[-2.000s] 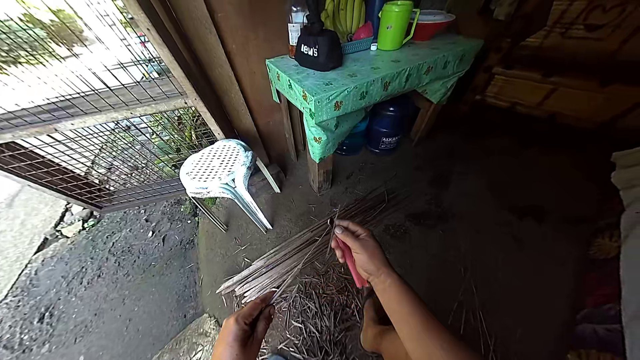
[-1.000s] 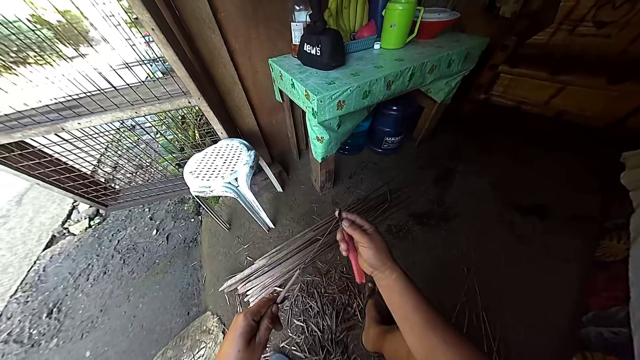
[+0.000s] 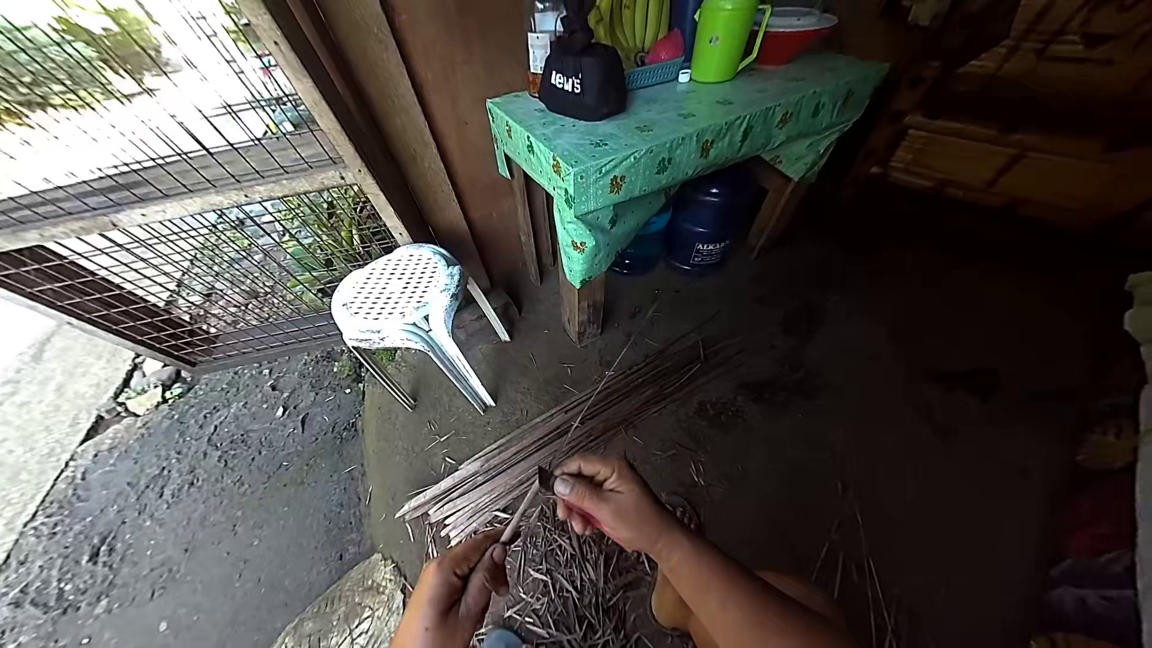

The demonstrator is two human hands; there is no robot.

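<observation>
My left hand [image 3: 466, 576] grips the thick end of a thin palm rib or stick [image 3: 519, 517], which slants up and away over the floor. Close beyond it, my right hand [image 3: 598, 499] is closed on a small knife, its short dark blade [image 3: 545, 480] against the stick; a bit of its red handle shows under the fingers. A bundle of long thin sticks [image 3: 540, 441] lies on the floor beyond both hands. Below them is a heap of short shavings or cut pieces [image 3: 576, 576].
A white plastic stool [image 3: 396, 288] stands at the left beside a wire-mesh gate [image 3: 180, 261]. Behind is a table with a green patterned cloth [image 3: 675, 135], bearing a black bag, bananas and a green pitcher. Blue water containers [image 3: 706, 225] sit beneath it. A rock [image 3: 346, 603] lies near my left arm.
My right hand has moved down and left along the stick, close to my left hand. The red handle, plain to see before, is now mostly covered by the fingers.
</observation>
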